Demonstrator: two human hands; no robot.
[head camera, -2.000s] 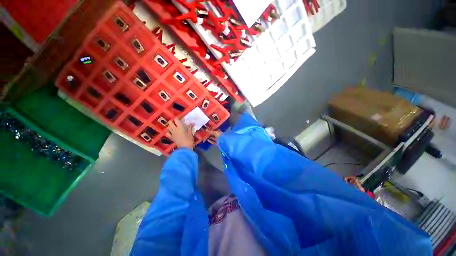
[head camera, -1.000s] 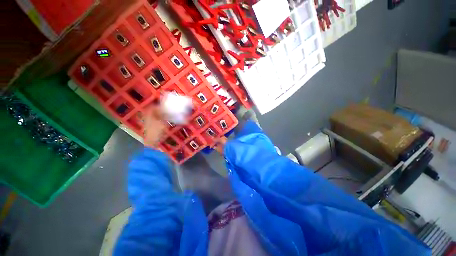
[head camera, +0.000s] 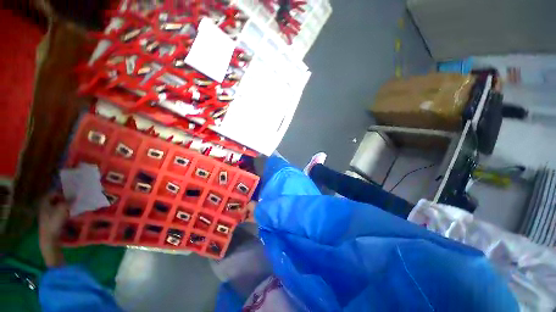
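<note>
The red compartment tray (head camera: 163, 194) lies slanted before me, with small dark, gold- or silver-rimmed units in its pockets. A white paper slip (head camera: 84, 189) covers some pockets at its left end. My left hand (head camera: 53, 222) is blurred and grips the tray's left end beside the slip. My right hand (head camera: 249, 211) is at the tray's right edge, mostly hidden by the tray and my blue sleeve; its fingers cannot be made out.
Beyond are a white compartment tray (head camera: 263, 100), many red clamps (head camera: 149, 67) and another paper slip (head camera: 210, 50). A green crate (head camera: 30, 259) is lower left. At right are a carton (head camera: 420, 100), a person's dark-clad leg (head camera: 359, 190) and patterned white clothing (head camera: 466, 228).
My left hand and the slip have moved from over the tray's middle to its left end. The view has turned, so the tray lies flatter across the picture. Another person's leg and clothing now show.
</note>
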